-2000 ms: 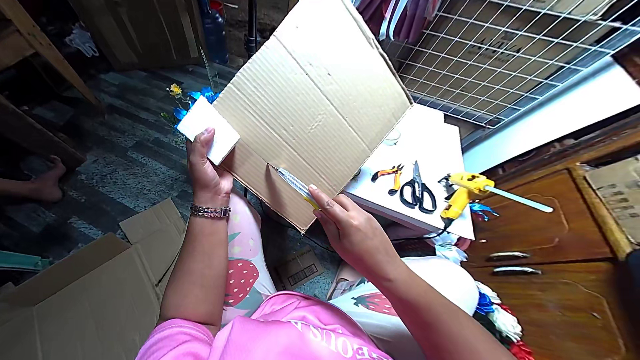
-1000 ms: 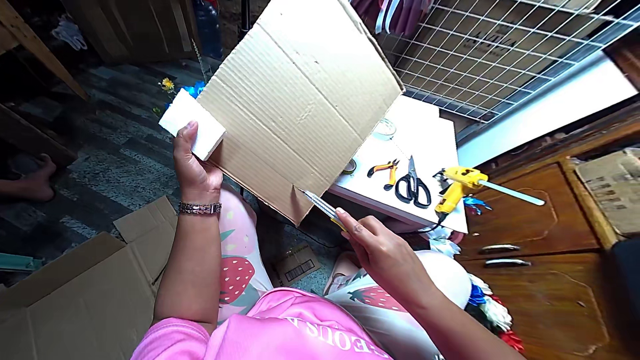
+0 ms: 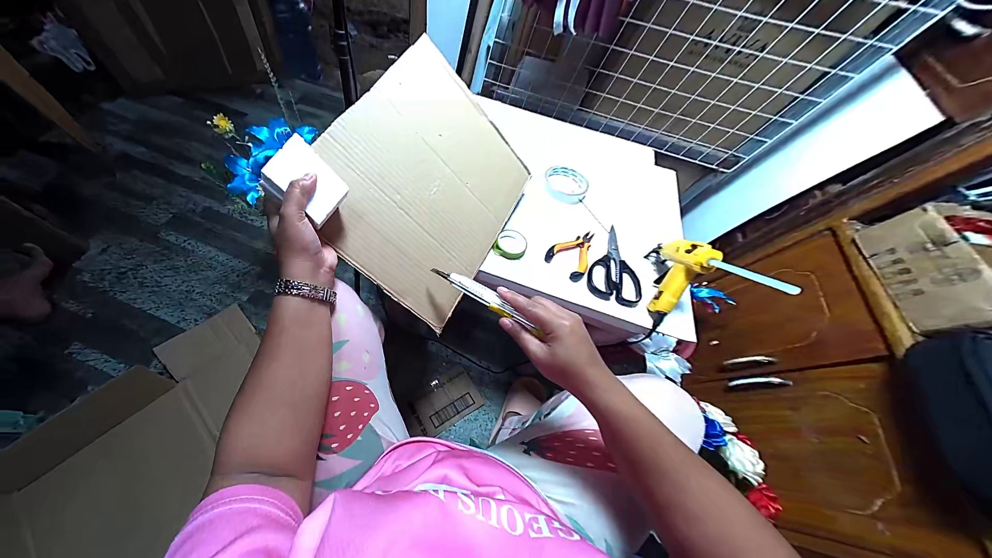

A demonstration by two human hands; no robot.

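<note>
My left hand [image 3: 301,232] grips a white block [image 3: 306,180], perhaps foam, together with the left edge of a flat cardboard sheet [image 3: 422,182]. Blue artificial flowers [image 3: 260,159] and a small yellow one show just behind the block. My right hand [image 3: 554,333] holds a utility knife [image 3: 484,296] with a white and yellow body. The knife's tip lies over the lower part of the sheet; whether it touches the cardboard I cannot tell. The sheet is tilted, with one corner pointing down between my knees.
On the white table [image 3: 620,167] lie a tape roll [image 3: 566,184], a green tape roll [image 3: 510,244], orange-handled pliers [image 3: 571,254], black-handled scissors [image 3: 614,275] and a yellow glue gun [image 3: 679,275]. A wire grid [image 3: 697,70] stands behind. An opened cardboard box [image 3: 116,457] is at lower left, wooden cabinets [image 3: 806,310] at right.
The right hand with the knife first moved toward the sheet's bottom corner, and the tip is now back over the lower part of the sheet. The left hand keeps its hold on block and cardboard.
</note>
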